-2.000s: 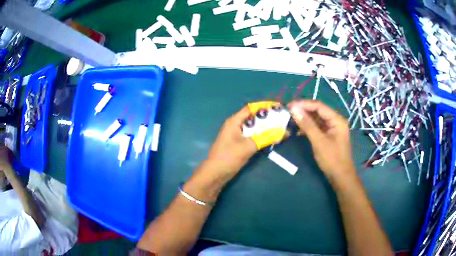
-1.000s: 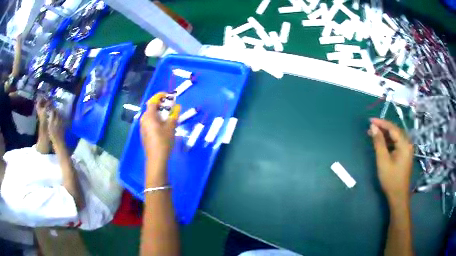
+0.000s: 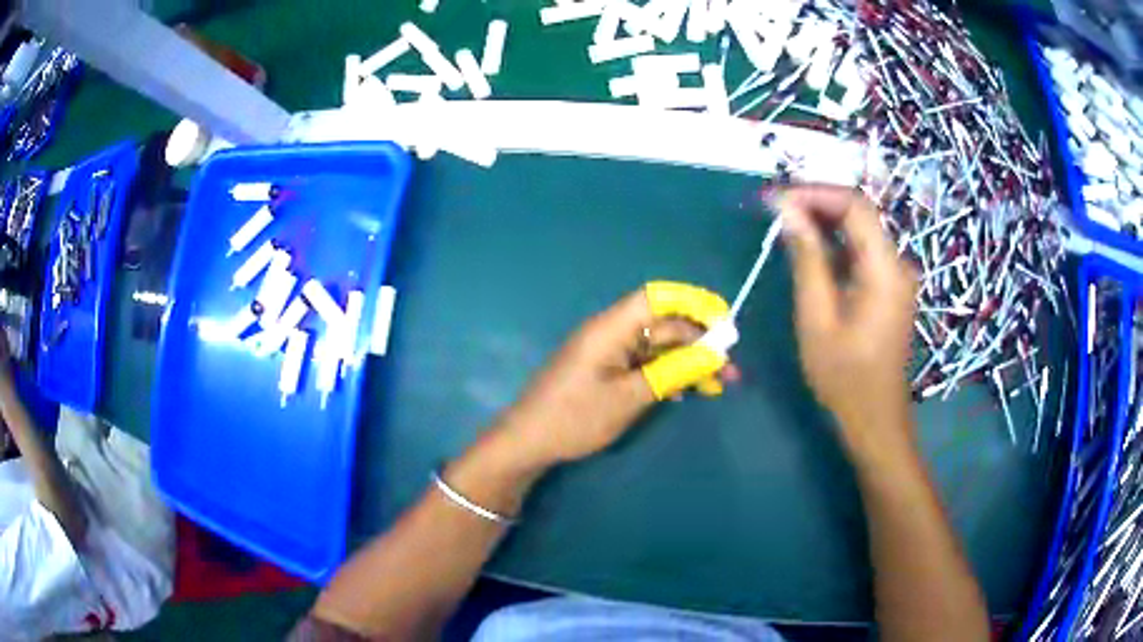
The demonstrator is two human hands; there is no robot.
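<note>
My left hand (image 3: 614, 370), with yellow finger cots, pinches a short white sleeve (image 3: 721, 335) between its fingertips at the centre. My right hand (image 3: 842, 289) holds a thin pale wired stem (image 3: 757, 267) by its upper end, with a bit of red near the fingertips. The stem slants down and its lower end meets the white sleeve; how deep it sits cannot be told. The blue plastic tray (image 3: 251, 439) at left holds several filled sleeves (image 3: 255, 228).
A tangled heap of wired stems (image 3: 971, 213) lies at right. Loose white sleeves (image 3: 671, 78) lie at top, behind the long white strip (image 3: 564, 132). Side trays (image 3: 1103, 151) stand at far right. A grey post (image 3: 163, 63) is at upper left. A person's arm (image 3: 38, 452) shows at far left.
My left hand has moved from over the tray to the centre, and its several pieces are gone. More filled sleeves lie in the tray. My right hand now holds a stem. The view has turned back right.
</note>
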